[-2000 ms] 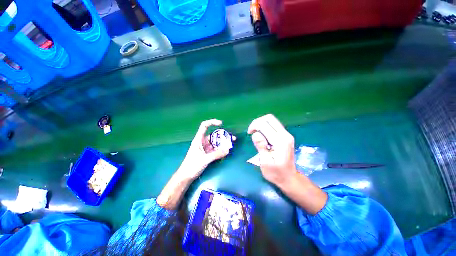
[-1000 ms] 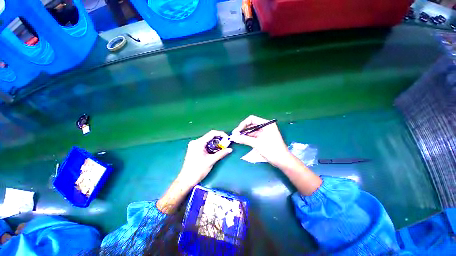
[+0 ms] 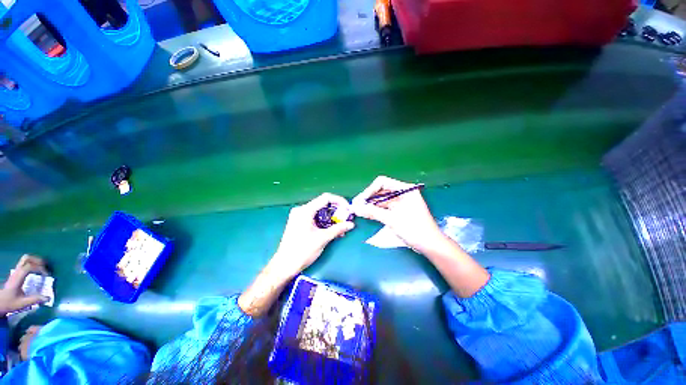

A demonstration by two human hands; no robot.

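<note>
My left hand (image 3: 301,237) holds a small dark round unit (image 3: 325,216) with a yellow-gold tab showing at its right side. My right hand (image 3: 399,219) holds slim dark tweezers (image 3: 393,195) like a pen, its fingertips close against the unit's right edge. The tweezer tips are hidden by my fingers. A blue parts bin (image 3: 286,337) with small white and cream pieces lies just in front of me, below my hands. A white paper scrap (image 3: 385,237) lies beside and partly under my right hand.
Clear plastic film (image 3: 462,231) and a second dark tool (image 3: 523,246) lie right. Another blue bin (image 3: 103,259) and a neighbour's hand (image 3: 22,286) on white material are left. Another unit (image 3: 121,179) lies on the belt. Ribbed trays (image 3: 653,203) stand far right.
Since two seconds ago, my right hand has moved left to the unit and the tweezers have come into view; the unit now shows its yellow tab. A neighbour's hand has appeared at far left.
</note>
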